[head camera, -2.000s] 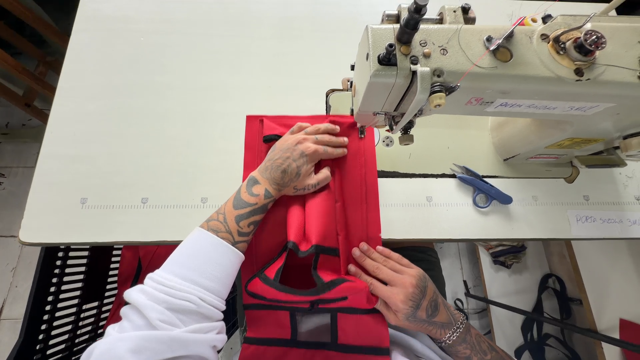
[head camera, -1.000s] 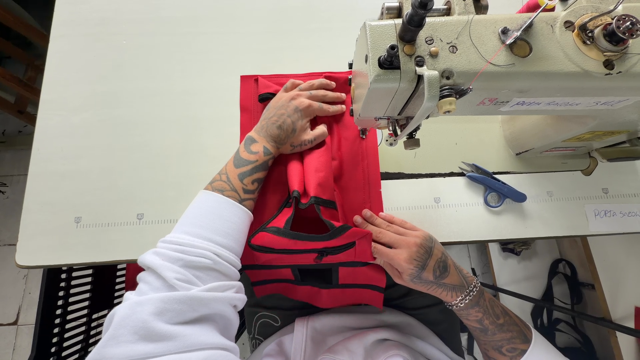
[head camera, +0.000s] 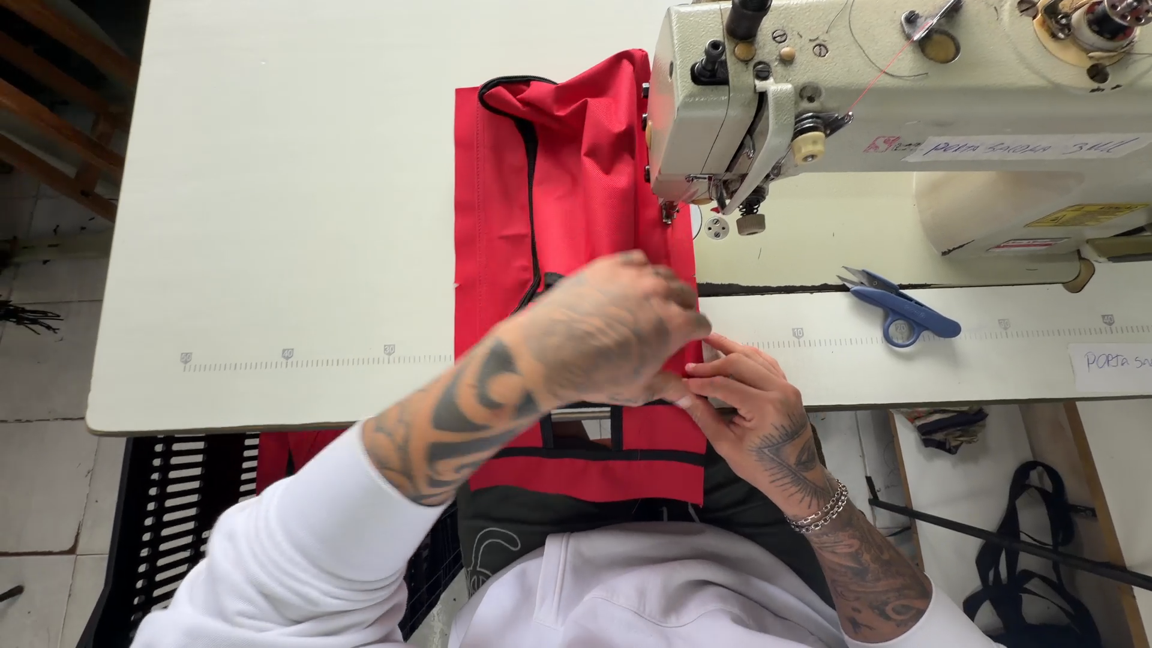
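A red fabric piece with black binding (head camera: 585, 180) lies partly on the white sewing table, its right edge under the presser foot (head camera: 669, 211) of the industrial sewing machine (head camera: 864, 99). Its lower end hangs over the table's front edge onto my lap. My left hand (head camera: 612, 333) reaches across the fabric to its right edge, fingers bent and seemingly pinching the cloth there; the fingertips are partly hidden. Just below and to the right, my right hand (head camera: 751, 414) has its thumb and fingers at the same edge, close to my left thumb, with the fabric edge between them.
Blue thread snips (head camera: 903, 310) lie on the table right of the fabric. A printed ruler scale runs along the table's front. Below the table stand a black plastic crate (head camera: 180, 513) at left and dark straps (head camera: 1030, 558) at right. A handwritten label is on the machine.
My left hand has moved down and right from the fabric's upper part to its right edge, beside my right hand. The upper part of the fabric now stands up in loose folds.
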